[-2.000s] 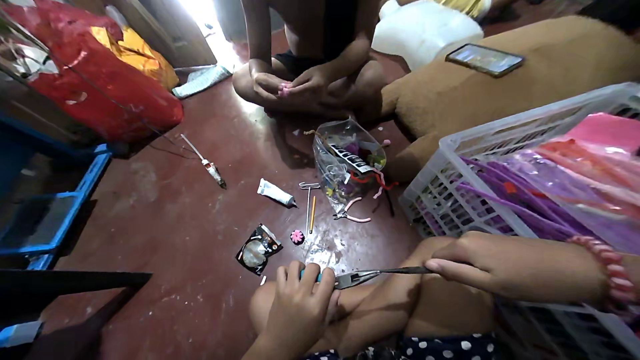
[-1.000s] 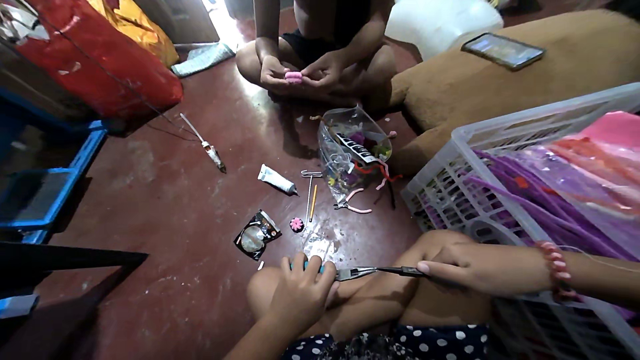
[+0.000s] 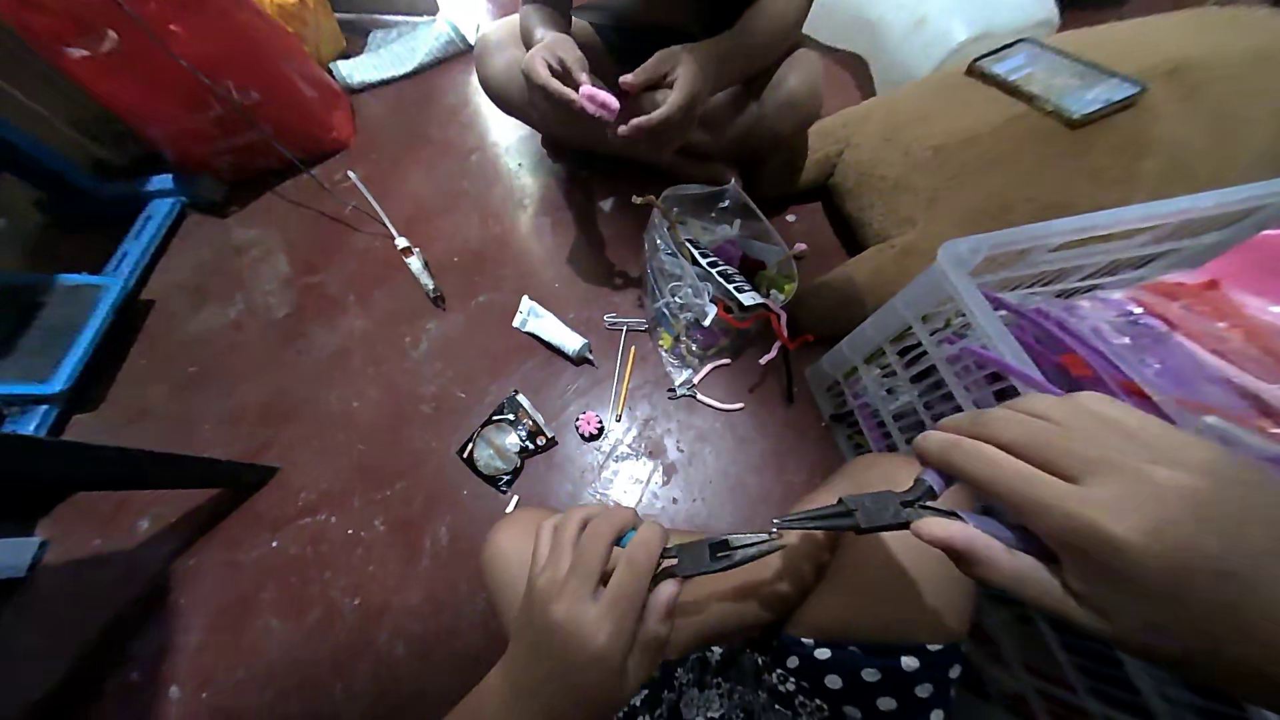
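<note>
My left hand [image 3: 590, 590] grips pliers [image 3: 715, 555] by their blue-green handles, jaws pointing right over my lap. In my right hand [image 3: 1060, 500] are needle-nose pliers [image 3: 880, 508] with purple handles, their jaws pointing left. The two tips come close together; a tiny shiny piece seems to lie between them, too small to make out. On the floor beyond are pink-handled pliers [image 3: 708, 387], a white tube [image 3: 552, 330], a yellow stick [image 3: 625, 383], a small pink and black round piece [image 3: 589, 426] and a black packet [image 3: 506, 441].
A clear plastic bag of craft bits [image 3: 715, 280] lies ahead. Another person's hands [image 3: 670, 90] hold a pink piece [image 3: 599, 102]. A white plastic crate [image 3: 960, 260] stands at my right, below a phone [image 3: 1055, 80] on a brown cushion. A glue syringe-like tool [image 3: 415, 270] lies left.
The tips of the right-hand pliers have come away from the left-hand pliers' joint area and now point at their jaw tips. My right hand has turned, showing its purple handles.
</note>
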